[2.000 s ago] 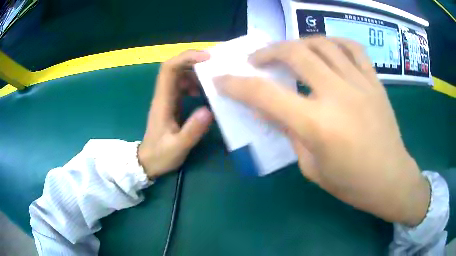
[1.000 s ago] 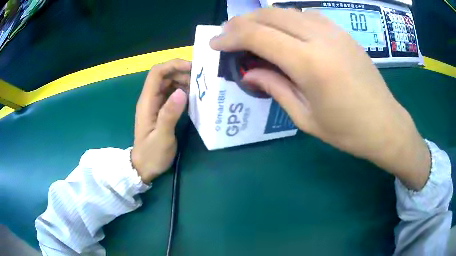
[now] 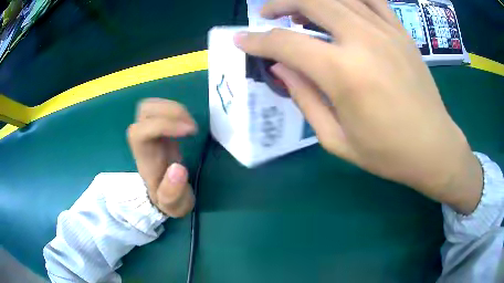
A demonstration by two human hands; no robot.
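A white retail box [image 3: 229, 94] stands tilted in front of me, with a blue line logo on its left face and blurred "GPS" print on the face beside it. Part of a black-red watch picture shows under my fingers. My right hand [image 3: 353, 88] grips the box from above and from the right, hiding much of it. My left hand [image 3: 163, 155] is to the left of the box, apart from it, with fingers curled but thumb and fingertips separated and nothing between them.
The scale [image 3: 436, 33] is at the upper right, its display mostly behind my right hand. A yellow strip [image 3: 138, 72] crosses the green mat [image 3: 309, 221]. A black cable [image 3: 194, 221] runs down the mat between my left hand and the box. Shiny material shows at the top left corner.
My right hand has turned the box from its blank white side to the logo and "GPS" faces. My left hand has moved down and left, away from the box. The scale shows higher and more covered.
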